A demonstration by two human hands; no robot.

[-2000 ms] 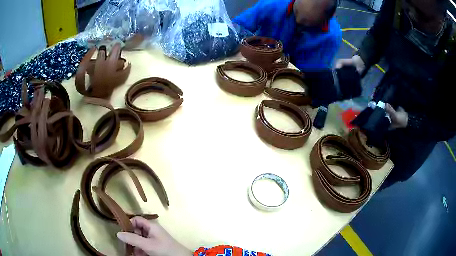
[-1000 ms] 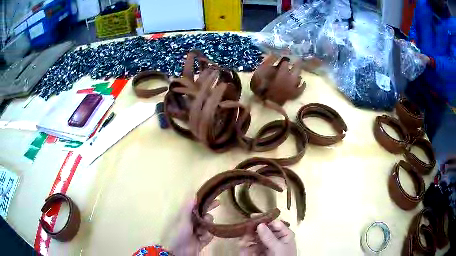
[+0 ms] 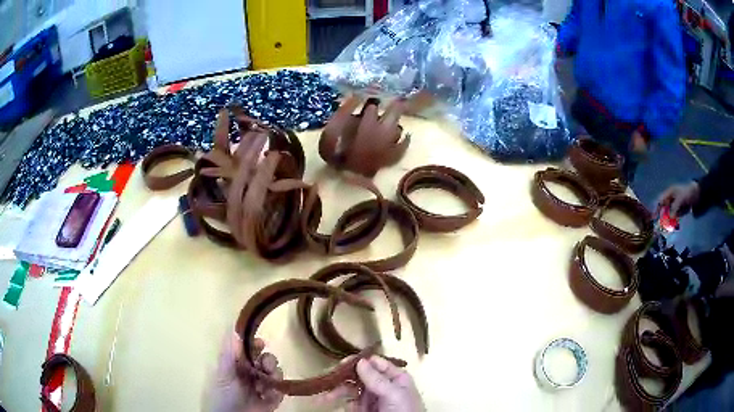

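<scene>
A curled brown belt strap is held in both hands at the bottom middle, open side up and to the right. My left hand grips its lower left part. My right hand pinches its lower right end between thumb and fingers. More loose curled straps lie on the table just behind the held one and partly overlap it in view. A tangled strap pile lies behind these to the left. An upright strap bundle stands behind the pile to the right.
Nested strap coils stand at the right, with a tape roll nearer. One coil is at lower left. A phone lies on a notebook. Small black pieces and plastic bags line the far edge. Two people are at right.
From two seconds to one second ago the view swung left, and the strap came into both hands. Since then the view has turned a little right; both hands still hold the strap.
</scene>
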